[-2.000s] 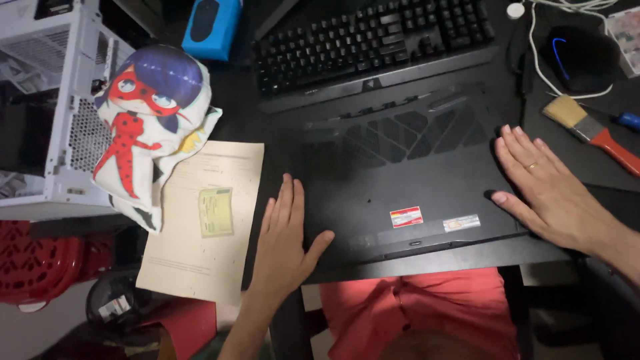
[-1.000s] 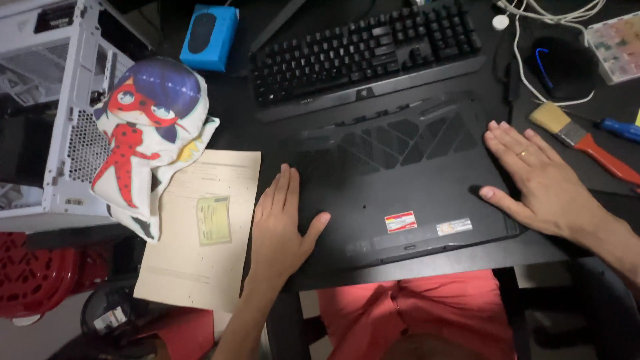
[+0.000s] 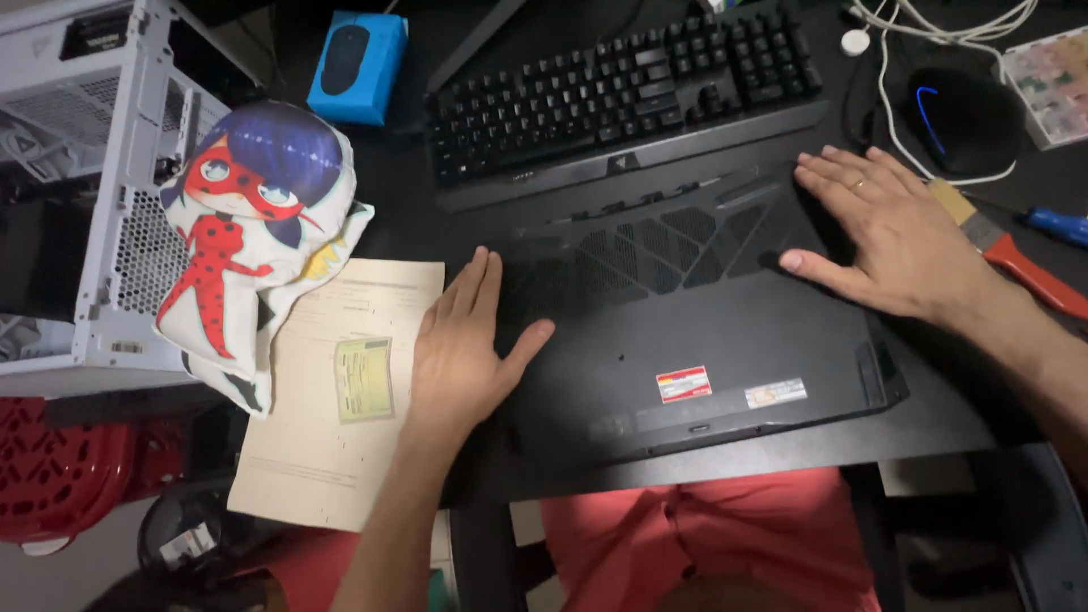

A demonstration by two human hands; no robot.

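Observation:
A black laptop (image 3: pixel 680 331) lies upside down on the dark desk, its vented bottom cover facing up, with a red-and-white sticker (image 3: pixel 683 385) and a pale sticker (image 3: pixel 775 393) near its front edge. My left hand (image 3: pixel 467 348) rests flat at the laptop's left side, thumb out over the cover, and partly overlaps a sheet of paper (image 3: pixel 297 442). At the right side is my right hand (image 3: pixel 884 229), fingers extended and a ring on one finger, its thumb pointing over the cover. Neither hand grips anything. The laptop's left edge is hard to make out.
A black keyboard (image 3: pixel 629 93) sits behind the laptop. To the left are a printed cushion (image 3: pixel 246 212), a white computer case (image 3: pixel 110 255) and a blue box (image 3: pixel 357 68). At right lie a brush (image 3: pixel 1020 255), a screwdriver (image 3: pixel 1058 225), a black mouse (image 3: pixel 969 123) and white cables (image 3: pixel 960 30).
My right hand has shifted slightly up along the laptop's right side, uncovering more of its front right corner. My left hand stays at the left side.

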